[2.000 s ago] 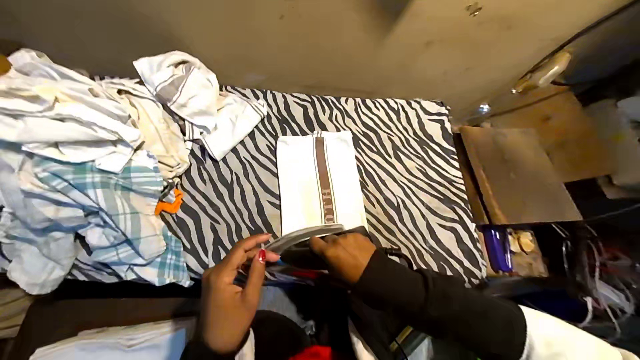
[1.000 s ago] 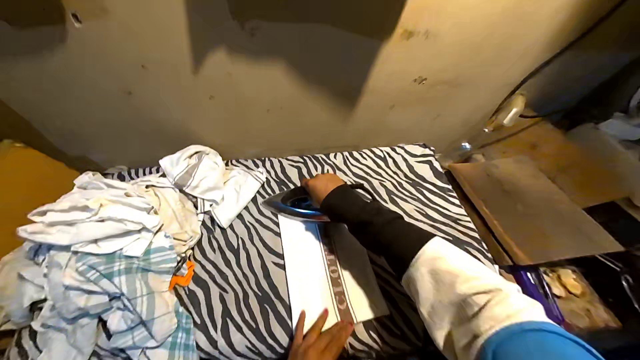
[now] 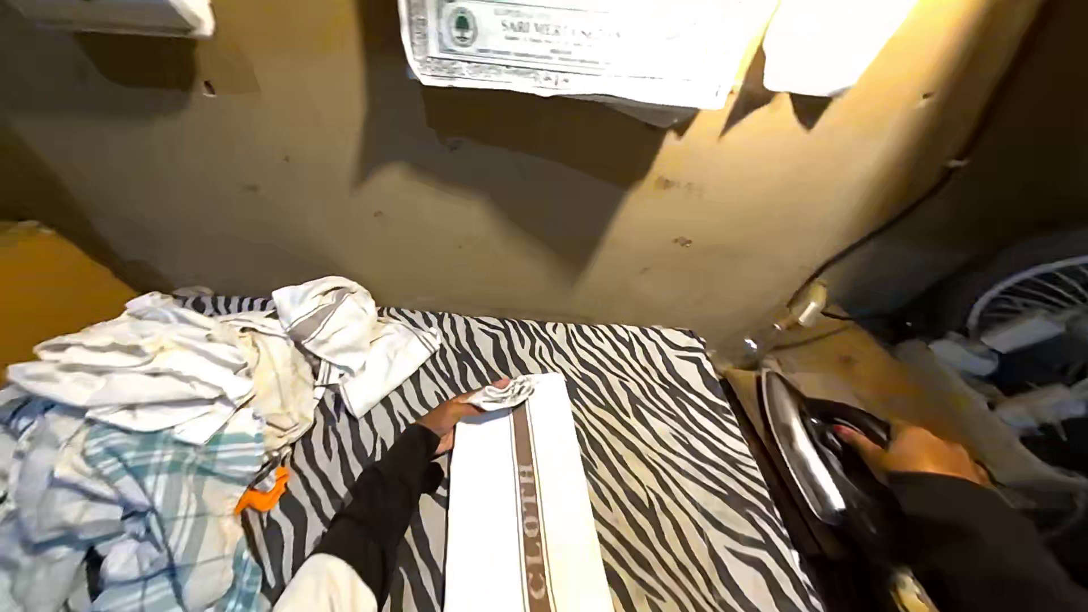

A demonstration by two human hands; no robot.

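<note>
A folded white cloth [image 3: 484, 501] with a brown lettered stripe lies lengthwise on the zebra-striped cover [image 3: 654, 442]. My left hand [image 3: 450, 416] grips its far left corner, where the fabric is bunched and partly hides the fingers. Off the cover's right edge, my right hand [image 3: 909, 446] is closed around the handle of a clothes iron [image 3: 799, 450]. The iron is tilted up with its metal soleplate facing left, over or on the board at the right; whether it rests there I cannot tell.
Crumpled white cloths [image 3: 170, 365] and a teal checked cloth [image 3: 170, 484] are heaped at the left, beside an orange item [image 3: 263, 491]. A wall [image 3: 510, 229] with hanging papers [image 3: 578, 42] stands behind. At the right are a cord [image 3: 892, 225] and a wheel [image 3: 1037, 289].
The iron, on the far end of the cloth a second ago, has moved right, off the cover, in my right hand. My left hand has gone from the cloth's near end to its far corner.
</note>
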